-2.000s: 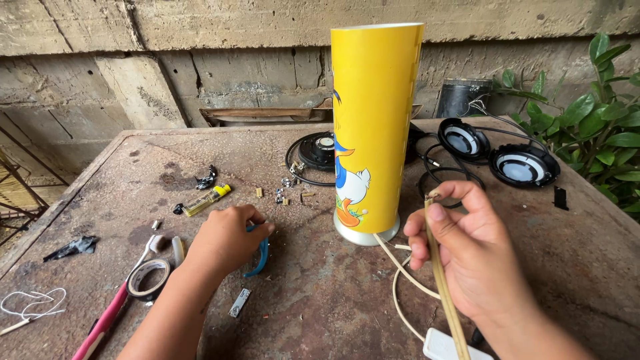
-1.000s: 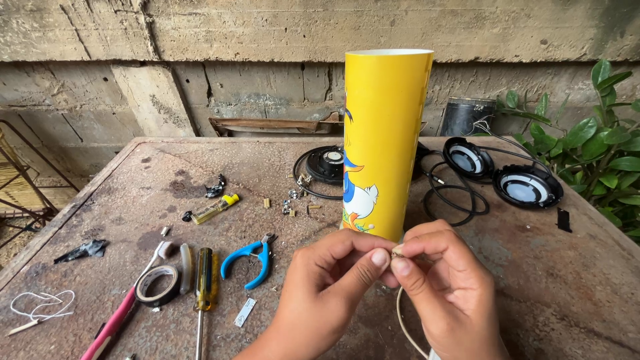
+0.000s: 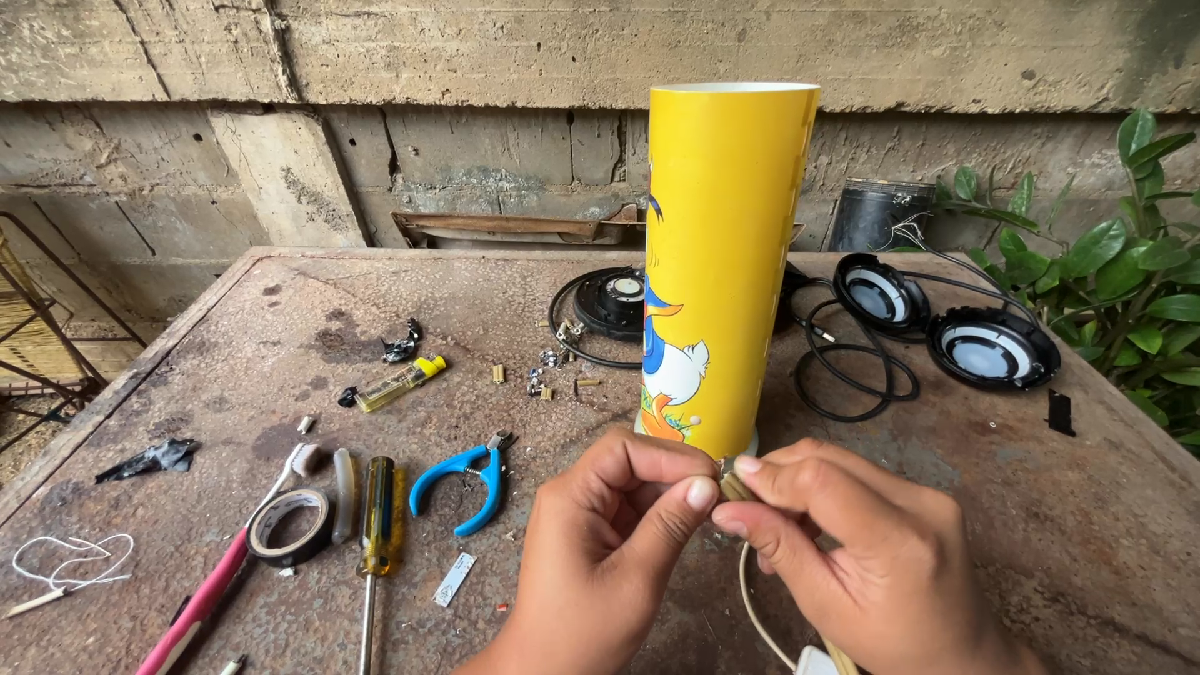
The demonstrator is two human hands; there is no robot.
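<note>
Between the fingertips of both hands is the end of a beige electrical cord (image 3: 734, 487). My right hand (image 3: 844, 553) pinches the cord near its end, and my left hand (image 3: 619, 544) pinches at the bare wire tip, mostly hidden by the fingers. Just behind them a yellow cylindrical lamp (image 3: 727, 262) with a cartoon duck stands upright. A thin pale cable (image 3: 753, 600) runs below the hands to a white plastic piece (image 3: 814, 662) at the bottom edge. Blue wire cutters (image 3: 489, 487) lie left of my left hand, beside a screwdriver with a yellow handle (image 3: 379, 516).
On the rusty table lie black tape (image 3: 289, 527), a pink toothbrush (image 3: 211, 591), a yellow lighter (image 3: 401, 384), small metal parts (image 3: 499, 374) and a white string (image 3: 75, 562). Black round speaker parts (image 3: 994, 349) with a cable sit at the back right. Leafy branches overhang the right edge.
My left hand has left the blue cutters, which now lie on the table, and has come to the cord end in my right hand. Both hands stay together there.
</note>
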